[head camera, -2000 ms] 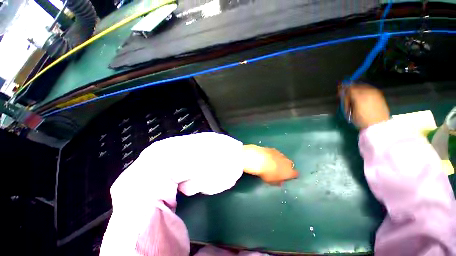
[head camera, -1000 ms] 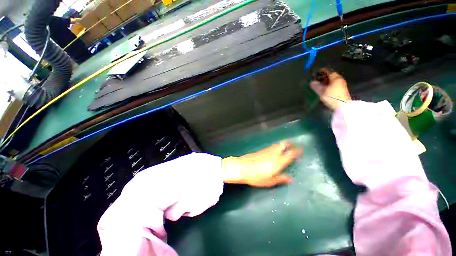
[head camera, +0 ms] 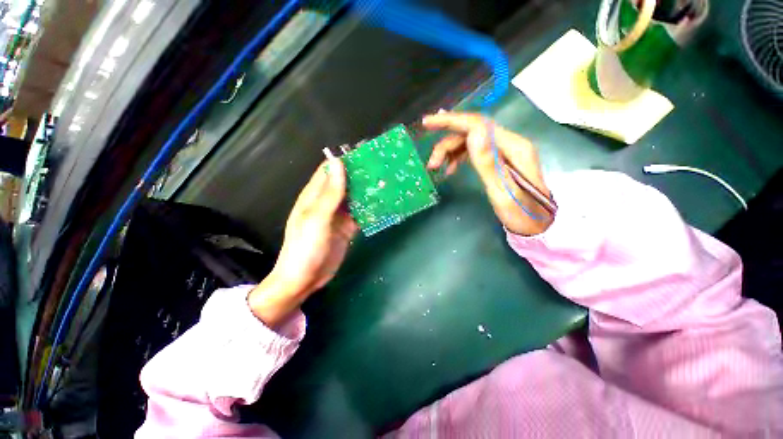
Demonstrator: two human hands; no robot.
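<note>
A green square circuit board (head camera: pixel 391 180) with pale dots is held above the mat in the middle of the view. My left hand (head camera: pixel 319 225) grips its left edge, with the thumb near the upper left corner. My right hand (head camera: pixel 494 163) is just right of the board, fingers bent and apart from it. A slim dark tool (head camera: pixel 531 190) lies across the right palm toward the wrist, held in this hand. A thin blue band or cord crosses the right hand.
A black slotted tray (head camera: pixel 137 283) stands at left. A blue coil cord (head camera: pixel 429 33) runs above the board. Tape rolls (head camera: pixel 625 73) stand on a pale yellow sheet (head camera: pixel 558 77). A white cable (head camera: pixel 708 176) and a fan (head camera: pixel 764 39) are at right. White specks (head camera: pixel 482 330) lie on the green mat (head camera: pixel 429 291).
The view has turned. My left hand, empty before, now holds the green board. My right hand has come from the back ledge to beside the board.
</note>
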